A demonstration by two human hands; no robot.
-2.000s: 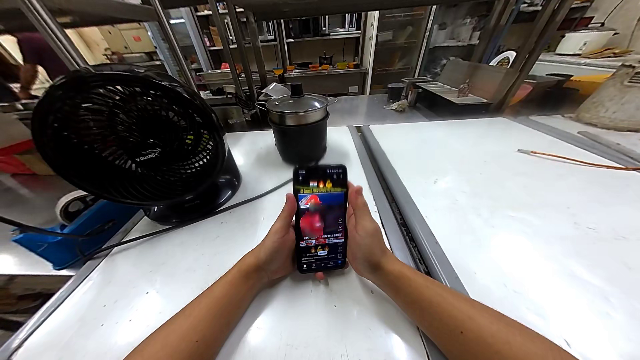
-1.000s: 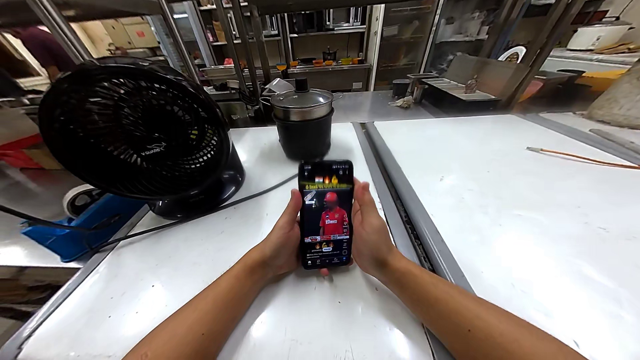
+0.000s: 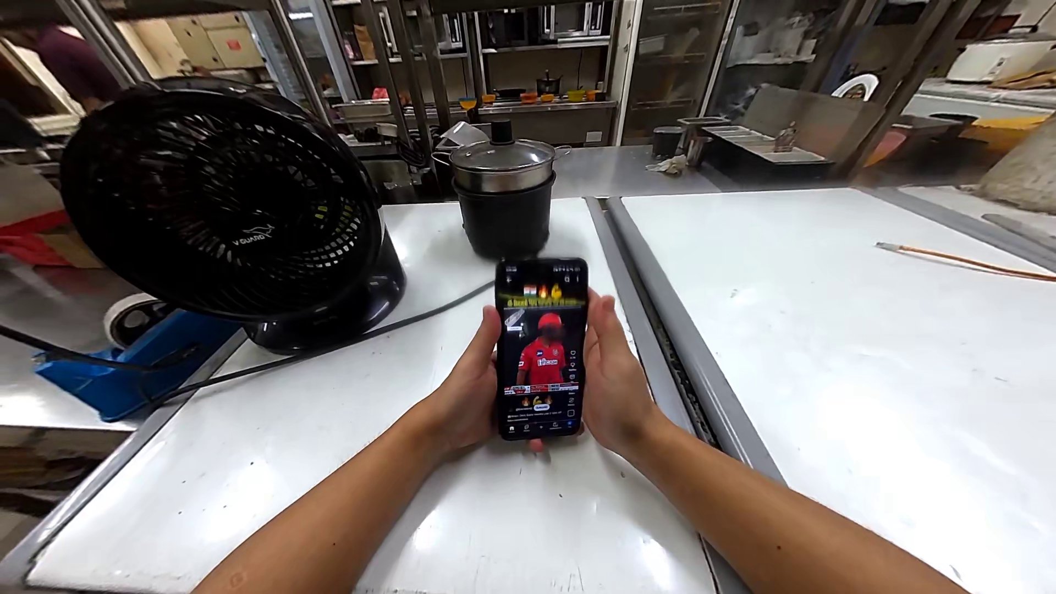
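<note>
A black smartphone (image 3: 541,351) is held upright between both hands above a white counter (image 3: 330,462). My left hand (image 3: 466,388) grips its left edge, the thumb along the side. My right hand (image 3: 615,379) grips the right edge, with that thumb pointing up; a fingertip shows below the phone's bottom edge. The lit screen shows a video with a person in a red shirt and cap. Most fingers are hidden behind the phone. Just beyond it stands a lidded metal pot (image 3: 503,165) set in a black container (image 3: 505,216).
A large black fan (image 3: 227,202) stands at the left, its cable (image 3: 429,312) running behind the phone. Beside it lies a blue tape dispenser (image 3: 136,363). A gap with grey edging (image 3: 660,322) divides the counter. An orange cable (image 3: 973,262) lies at right. A person (image 3: 78,62) is at far left.
The picture on the phone's screen has changed from a blurred red close view to a person in red. Both hands keep their hold on the phone.
</note>
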